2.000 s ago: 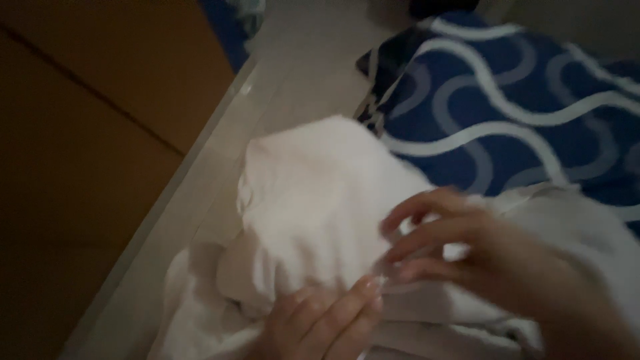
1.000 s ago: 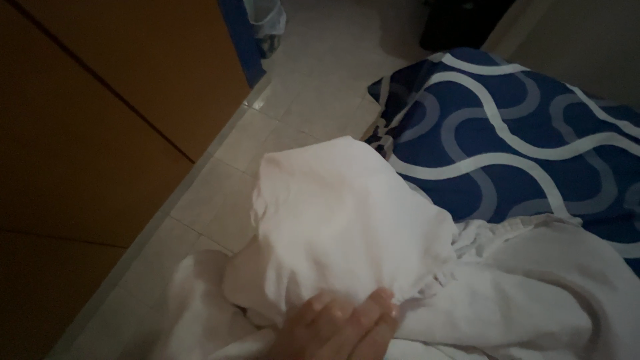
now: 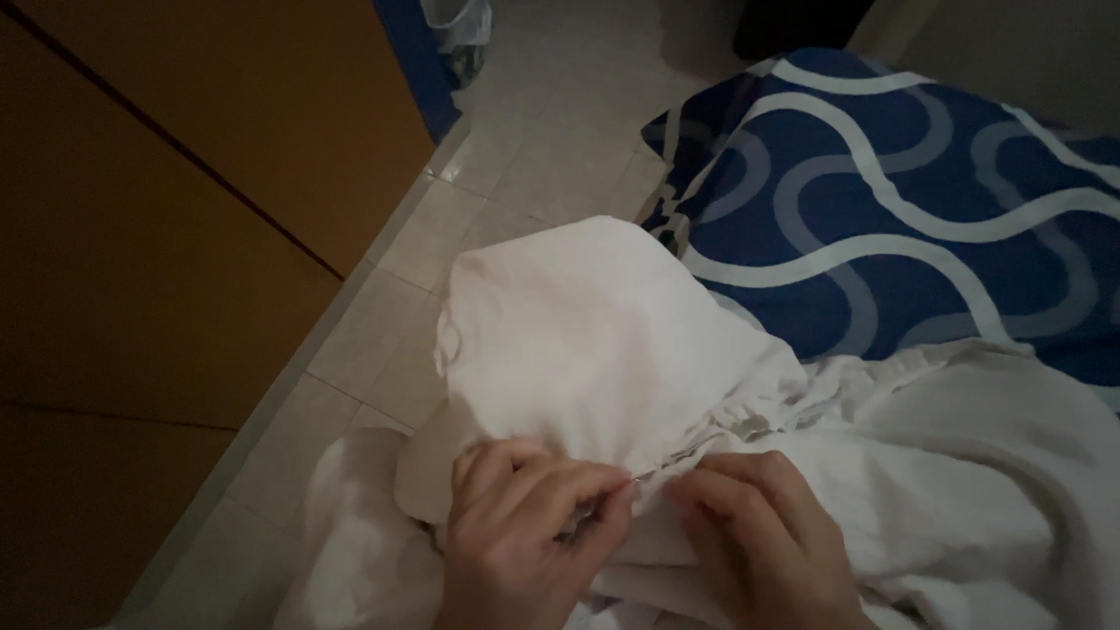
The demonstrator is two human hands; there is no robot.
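Note:
A large off-white cloth (image 3: 577, 332) with a gathered, ruffled edge lies bunched across the lower middle and right. My left hand (image 3: 534, 525) pinches that gathered edge between thumb and forefinger. Close by on the right, my right hand (image 3: 761, 534) has its fingertips on the same edge, thumb and fingers bent together around the fabric. Folds partly hide the fingertips of my right hand. Past the cloth, a blue fabric with white and grey wavy bands (image 3: 919, 192) covers a surface at the upper right.
Brown wooden panels (image 3: 175, 219) with dark seams stand on the left, beside a light tiled floor (image 3: 516, 157). A plastic bag (image 3: 464, 35) is at the top by a blue edge (image 3: 416, 70). A dark object (image 3: 796, 26) sits at the top right.
My right hand, out of view one second ago, is back at the gathered edge. My left hand's fingers have gone from lying on the cloth to pinching its edge.

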